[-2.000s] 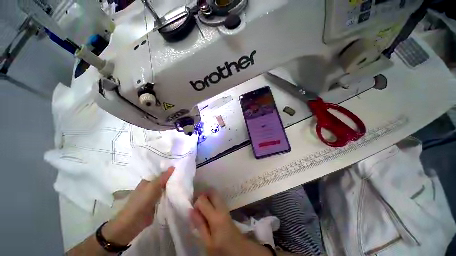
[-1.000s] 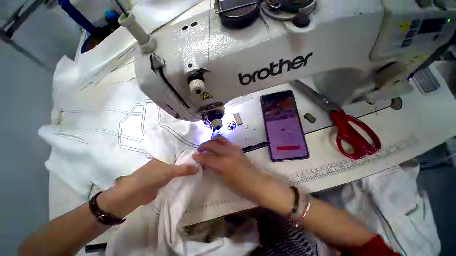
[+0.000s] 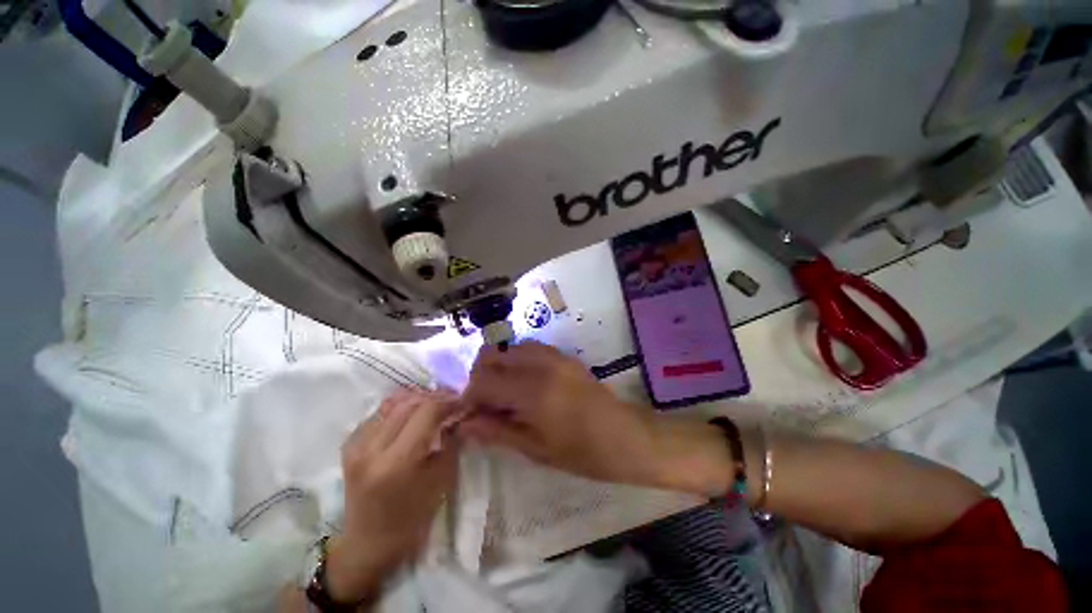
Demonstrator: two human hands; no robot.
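Observation:
A white garment piece [image 3: 287, 419] with dark double topstitching lies left of the needle and runs under both hands to the front edge. My left hand [image 3: 401, 461] pinches the cloth just in front of the needle area. My right hand [image 3: 539, 407] is beside it, fingers bent on the same cloth, close in front of the presser foot area [image 3: 493, 329]. The fingertips of the two hands nearly meet and hide the seam between them. The sewing machine [image 3: 623, 120], marked "brother", stands over the work with its light on.
Right of the needle lie a smartphone [image 3: 683, 311] with a pink screen, a small brown tab [image 3: 742, 283] and red-handled shears [image 3: 865, 323]. A printed scale [image 3: 946, 353] runs along the table's front edge. More white cloth hangs below the edge.
Since the first frame my right hand has moved up from the front edge to the needle area. My left hand has lately moved closer to it, both on the cloth. The view has shifted.

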